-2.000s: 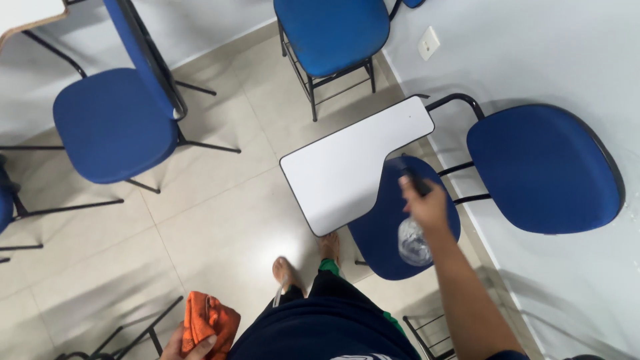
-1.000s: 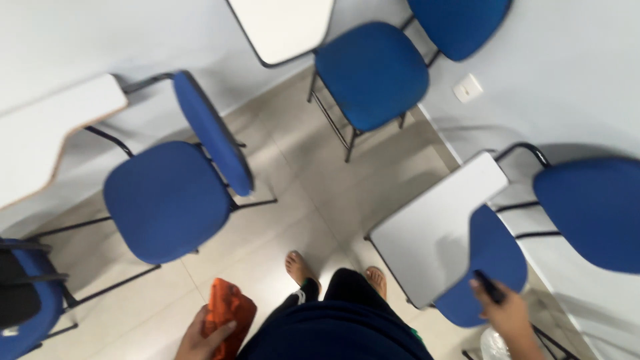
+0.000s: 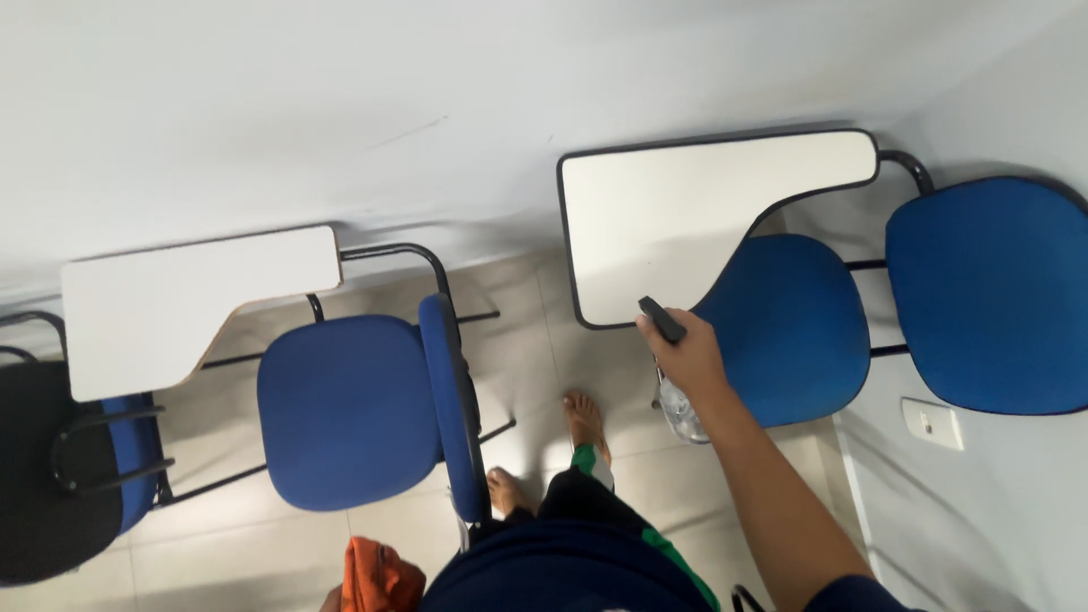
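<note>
My right hand (image 3: 687,355) grips a clear plastic spray bottle (image 3: 682,411) by its neck, with the black spray head (image 3: 661,320) showing above the fingers. The bottle is held by the near edge of a white writing tablet (image 3: 659,225), which belongs to a blue tablet-arm chair (image 3: 786,340). At the bottom left, my left hand (image 3: 332,600) holds a bunched orange cloth (image 3: 379,578); most of that hand is out of the frame.
Another blue chair (image 3: 348,412) with a white tablet (image 3: 195,306) stands on the left, with a dark backrest (image 3: 51,467) beyond it. A pale wall (image 3: 340,110) runs behind the tablets. A wall socket (image 3: 932,423) is at right. My bare feet are on the tiled floor (image 3: 629,476).
The view has swung to another tablet-arm chair by the wall. My right hand, over a different chair before, is now beside this chair's tablet with the bottle. The orange cloth stays in my left hand.
</note>
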